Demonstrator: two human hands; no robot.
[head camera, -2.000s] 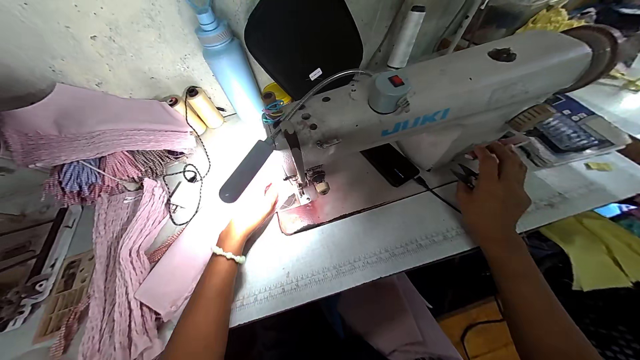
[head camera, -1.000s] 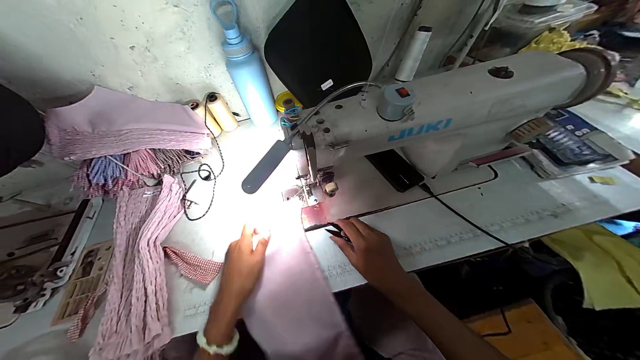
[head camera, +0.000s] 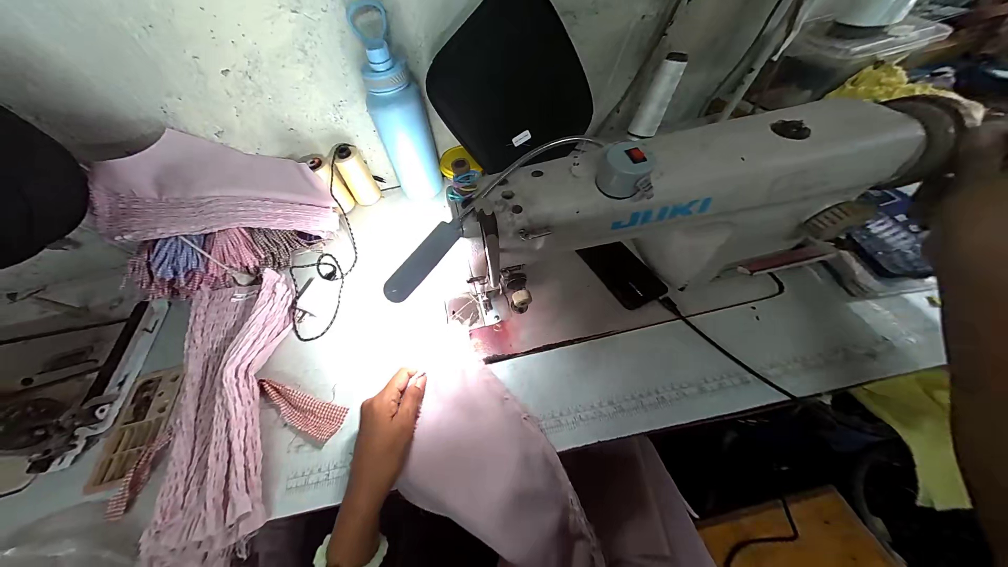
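Observation:
My left hand (head camera: 394, 405) pinches the edge of a pink fabric piece (head camera: 488, 457) between thumb and fingers, just in front of the presser foot (head camera: 487, 311) of a Juki sewing machine (head camera: 709, 189). The fabric hangs over the table's front edge. At the far right, my right hand (head camera: 980, 153) is raised beside the machine's handwheel (head camera: 933, 142); it is dark and blurred, so its fingers cannot be made out. A lamp (head camera: 425, 260) on a bent neck lights the needle area strongly.
Gathered pink strips (head camera: 228, 409) and a red checked scrap (head camera: 307, 408) lie left. Behind are stacked pink pieces (head camera: 213, 189), thread cones (head camera: 358, 175) and a blue bottle (head camera: 402, 126). A phone (head camera: 624, 276) with a cable lies under the machine arm. A wooden tray (head camera: 138, 425) sits far left.
My right hand has moved from near the needle area to the handwheel at the far right, and the dark tool it held is no longer seen. My left hand stays at the pink fabric.

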